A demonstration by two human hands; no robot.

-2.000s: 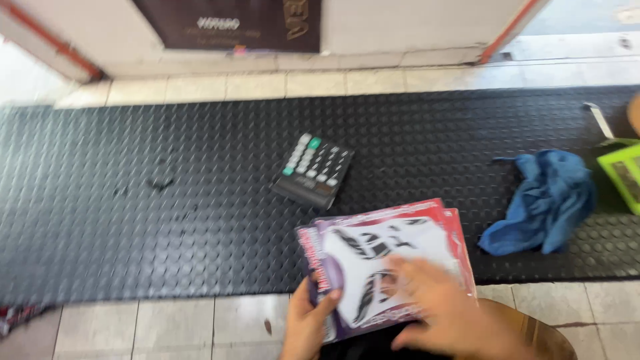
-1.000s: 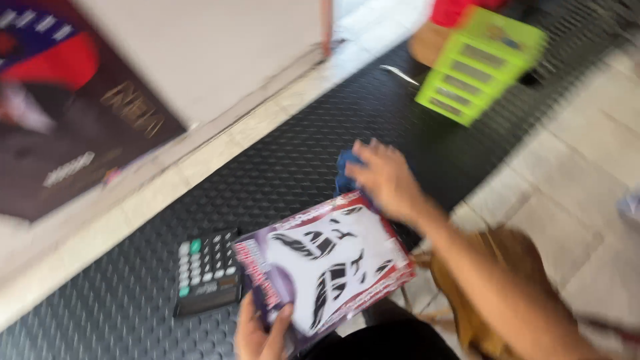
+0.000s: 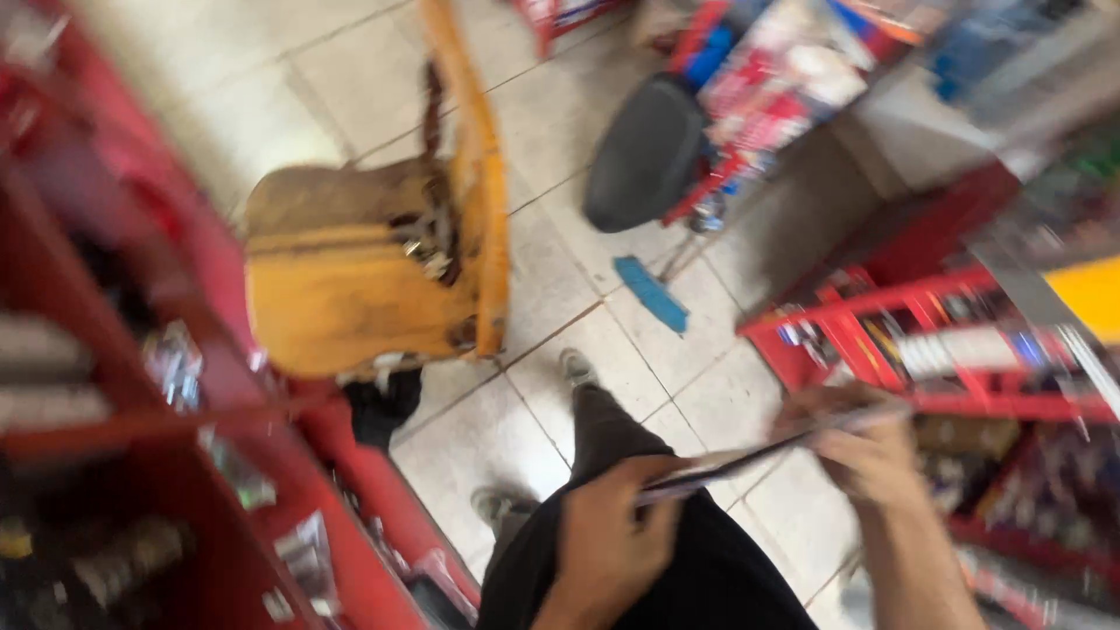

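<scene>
Both hands hold a thin stack of plastic-sleeved printed sheets [image 3: 744, 459], seen nearly edge-on in front of my body. My left hand [image 3: 617, 529] grips its left end, thumb and fingers on either side. At the other end, my right hand [image 3: 844, 442] is closed around the edge. Motion blur hides the finer finger positions and the printed faces of the sheets.
A wooden chair [image 3: 367, 262] stands at the left beside red shelving [image 3: 359, 472] with packaged goods. Ahead are a black seat [image 3: 647, 153] and a blue broom head [image 3: 652, 293] on the tiled floor [image 3: 569, 350]. More red shelves [image 3: 840, 341] stand at the right.
The view has swung from the black ribbed mat to the floor and shelves. My right hand, near the blue cloth one second ago, now grips the stack, which has tilted from face-up to edge-on.
</scene>
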